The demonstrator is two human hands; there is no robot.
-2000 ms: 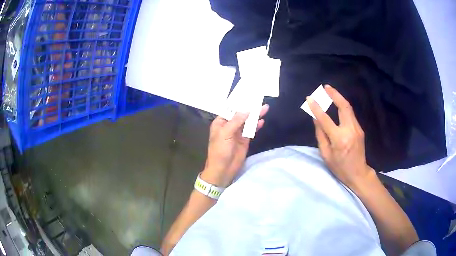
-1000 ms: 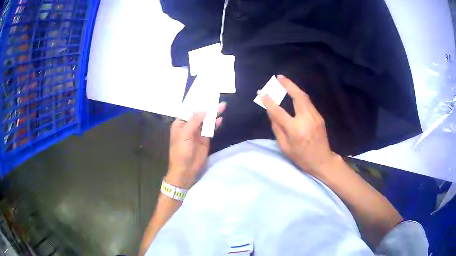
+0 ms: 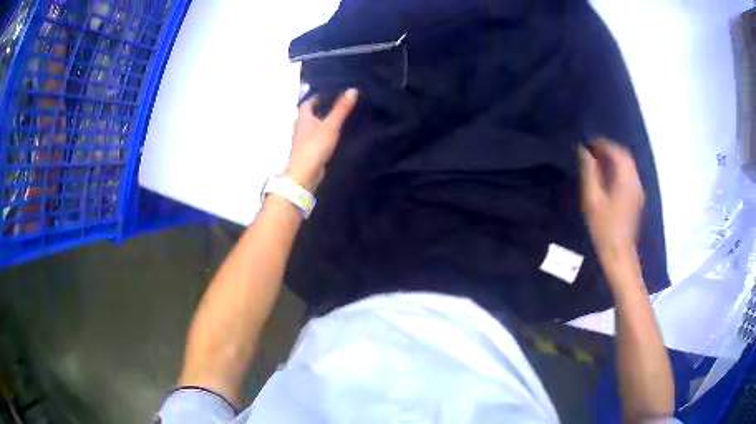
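Observation:
A black garment [image 3: 489, 124] lies spread over the white table, reaching down to my waist. A pale string [image 3: 348, 51] runs across its upper left to the garment's left edge. A bit of white [image 3: 303, 91] shows there beside my fingers. My left hand [image 3: 319, 137] is at that edge, thumb apart from the fingers; no held thing shows. My right hand [image 3: 612, 195] is over the garment's right part, blurred, with fingers curled; whether it grips cloth is unclear. A small white card or label [image 3: 562, 262] lies on the garment's lower right.
The white table [image 3: 207, 116] shows left of the garment. A blue lattice crate [image 3: 75, 124] with shiny packed things stands at the left. Clear plastic bags [image 3: 713, 265] lie at the right. A brown edge, possibly a cardboard box [image 3: 746, 91], is at the far right.
My left hand has let go of the white tags and moved up and left. My right hand has left the small white card and moved right. The garment has shifted and the string now runs sideways.

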